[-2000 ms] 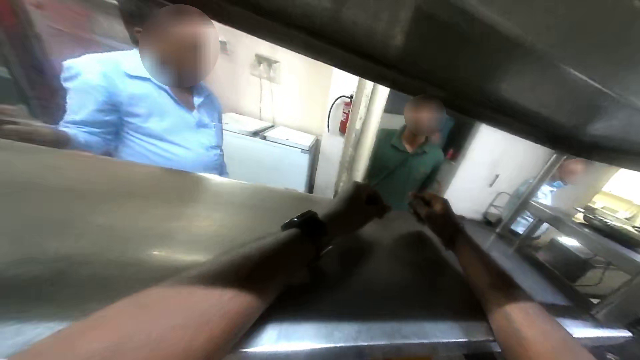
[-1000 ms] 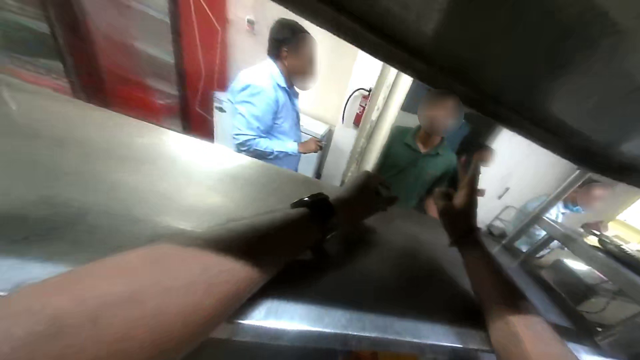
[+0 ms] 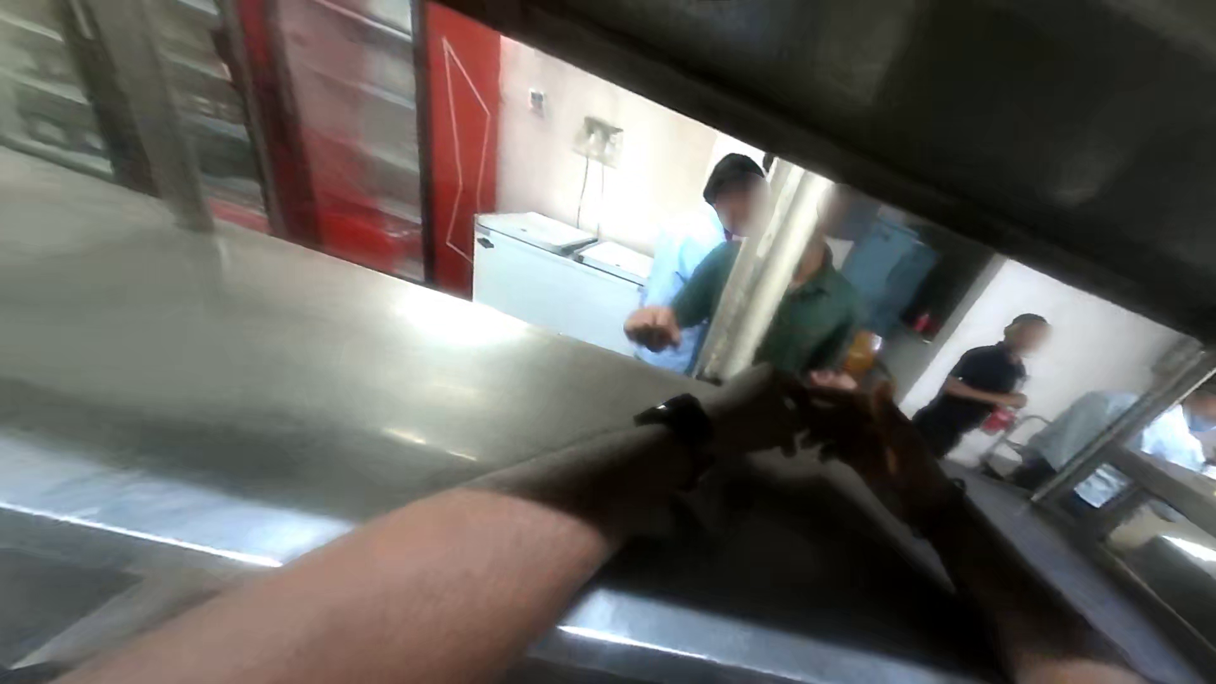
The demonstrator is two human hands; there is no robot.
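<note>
Both my arms reach forward over a stainless steel counter [image 3: 313, 332]. My left hand [image 3: 760, 408], with a dark wristwatch [image 3: 679, 418] behind it, is in shadow near the counter's far side. Close to its right is my right hand [image 3: 860, 432], its fingers partly raised. The fingertips are near each other; blur and shadow hide whether they touch or hold anything small. Just beyond my hands stands a person in a green shirt [image 3: 817, 318], near a blurred amber object [image 3: 863, 353].
A dark metal shelf [image 3: 902, 114] slants overhead. Behind the counter are a pale pole [image 3: 765, 275], a person in light blue [image 3: 679, 256], a white chest freezer [image 3: 551, 275] and red glass-door coolers [image 3: 351, 142]. A person in black [image 3: 983, 389] stands farther right.
My right hand has come leftward, closer to my left. The person in blue is now partly behind the one in green, whose arm is stretched out. The view has swung, showing more of the coolers.
</note>
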